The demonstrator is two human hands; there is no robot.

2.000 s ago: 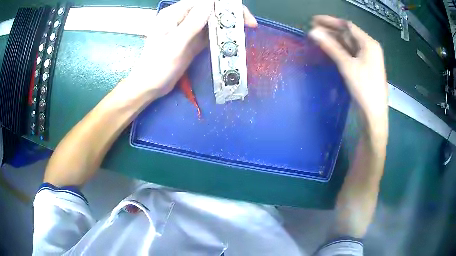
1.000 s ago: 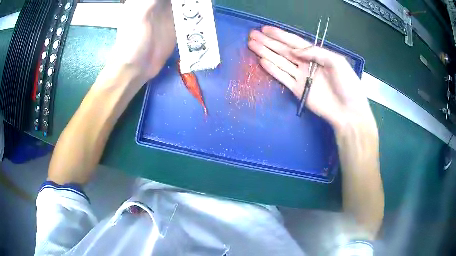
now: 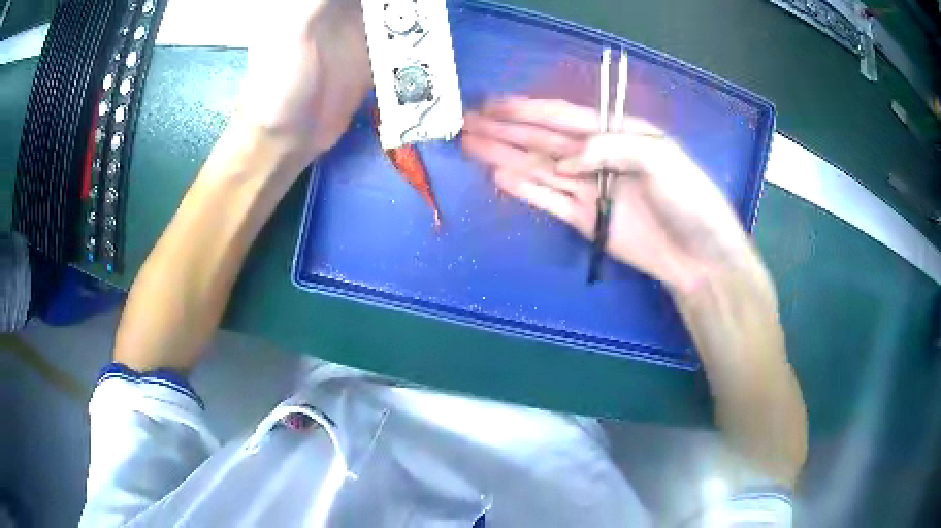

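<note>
My left hand (image 3: 310,88) holds the pale strip module (image 3: 418,103) by its side over the upper left of the blue tray (image 3: 495,332); the module's top end is cut off by the picture's edge. Two round parts show on its face. My right hand (image 3: 619,186) is blurred, palm up with fingers extended over the tray. Tweezers (image 3: 604,175) are held between its thumb and palm, prongs pointing away from me and apart. A red-orange pointed item (image 3: 417,184) lies in the tray, partly hidden by the module. Tiny pale grains are scattered on the tray floor.
Black strips (image 3: 57,134) stand packed at the left, with a strip of silver round parts (image 3: 111,134) and a red item beside them. A white rail (image 3: 856,211) crosses the green surface (image 3: 341,335). Another strip (image 3: 825,21) lies at the upper right.
Against one second ago, my right hand has moved left and slightly nearer, towards the module, tweezers still in it. Two seconds ago it was at the tray's far right. The module has moved left since then.
</note>
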